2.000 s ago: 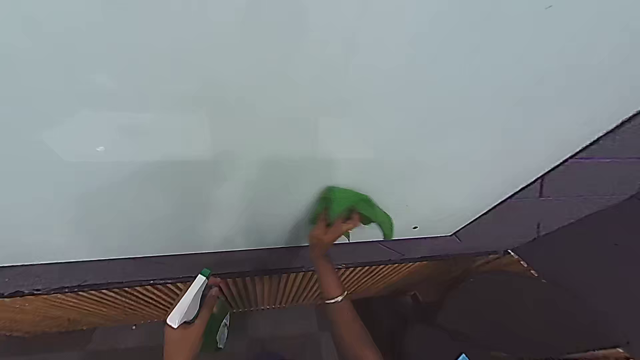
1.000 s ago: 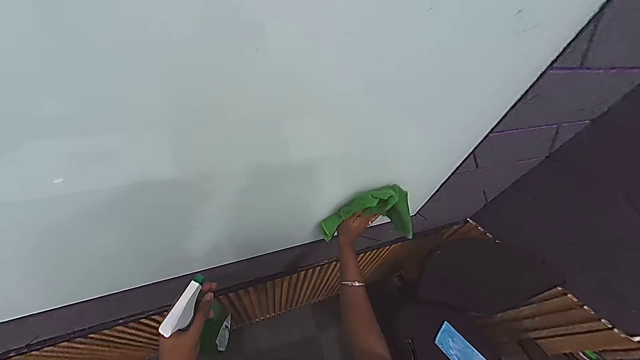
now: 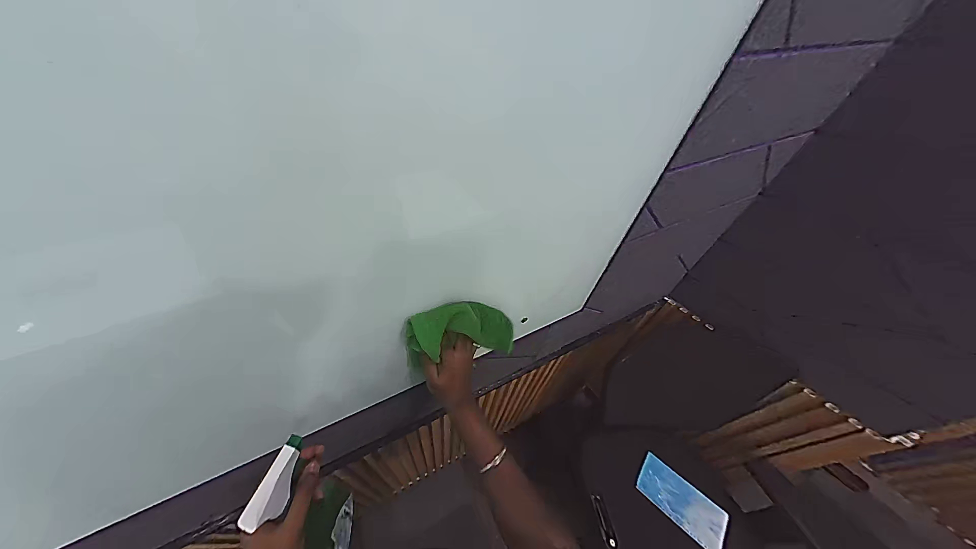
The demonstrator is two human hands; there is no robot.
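A green cloth point(image 3: 469, 324) is pressed by my right hand point(image 3: 451, 372) against the lower part of a glossy white board point(image 3: 320, 191), close to its bottom right corner. A bracelet circles the right wrist. At the lower left, my left hand point(image 3: 293, 503) grips a spray bottle with a white trigger head point(image 3: 271, 488) and a green nozzle tip. Part of the green bottle body point(image 3: 326, 511) shows beside the fingers. A small dark spot point(image 3: 524, 319) lies on the board just right of the cloth.
Dark block wall point(image 3: 778, 99) borders the board on the right. Below the board runs slatted wood panelling point(image 3: 427, 450), with more slats point(image 3: 793, 427) at the lower right. A blue and white rectangular item point(image 3: 681, 499) lies on a dark surface at the bottom right.
The right hand with the cloth has moved left, away from the board's corner, since one second ago. The left hand still holds the spray bottle. The view has turned toward the right.
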